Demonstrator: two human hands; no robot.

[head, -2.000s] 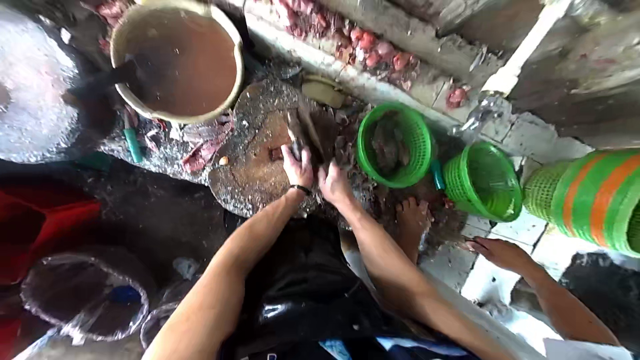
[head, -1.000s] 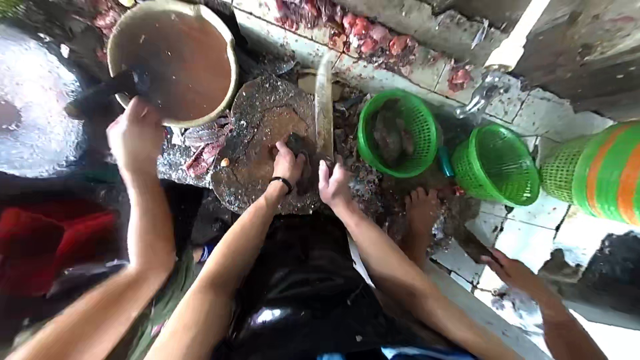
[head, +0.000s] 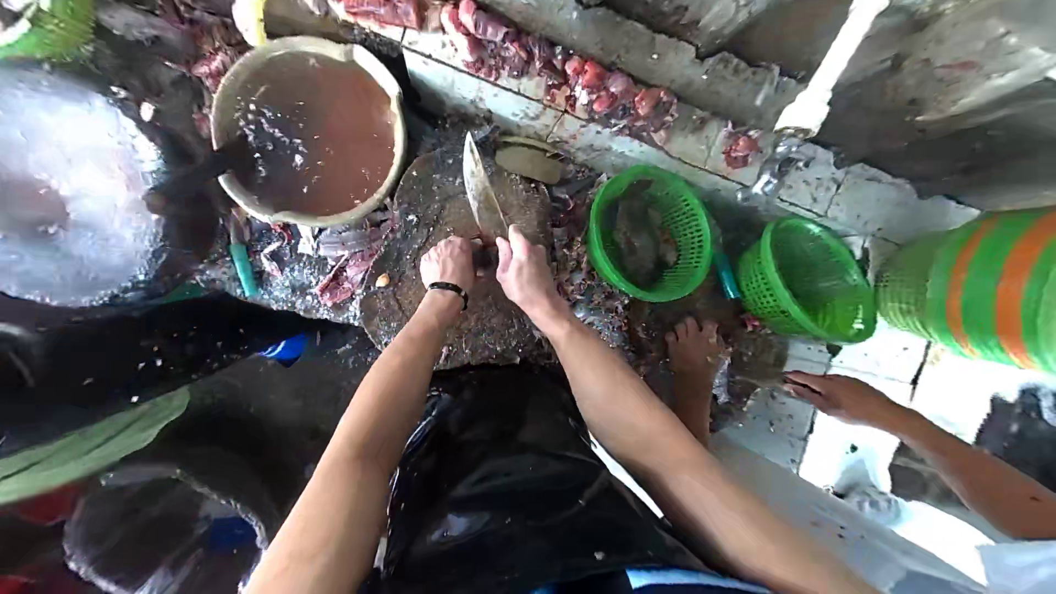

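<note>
Over the round wooden chopping block [head: 421,198], my right hand [head: 524,268] grips a large knife [head: 481,186], its blade pointing away from me. My left hand [head: 448,266], with a dark band at the wrist, is closed on a small dark piece [head: 483,254] beside the knife's lower end; what the piece is, I cannot tell. A small pale bit [head: 382,280] lies on the block's left part. Right of the block, a green plastic basket [head: 606,247] holds grey pieces, perhaps fish.
A tub of brownish water [head: 396,140] stands behind left. Red meat scraps [head: 590,78] line the tiled ledge. A second green basket [head: 747,276] and striped green-orange baskets [head: 982,285] are at right. A co-worker's hands [head: 841,396] work near the right basket; a teal-handled tool [head: 242,268] lies left.
The knife blade has tilted leftward over the block since a second ago. The co-worker's arm that reached toward the tub at left is gone from there.
</note>
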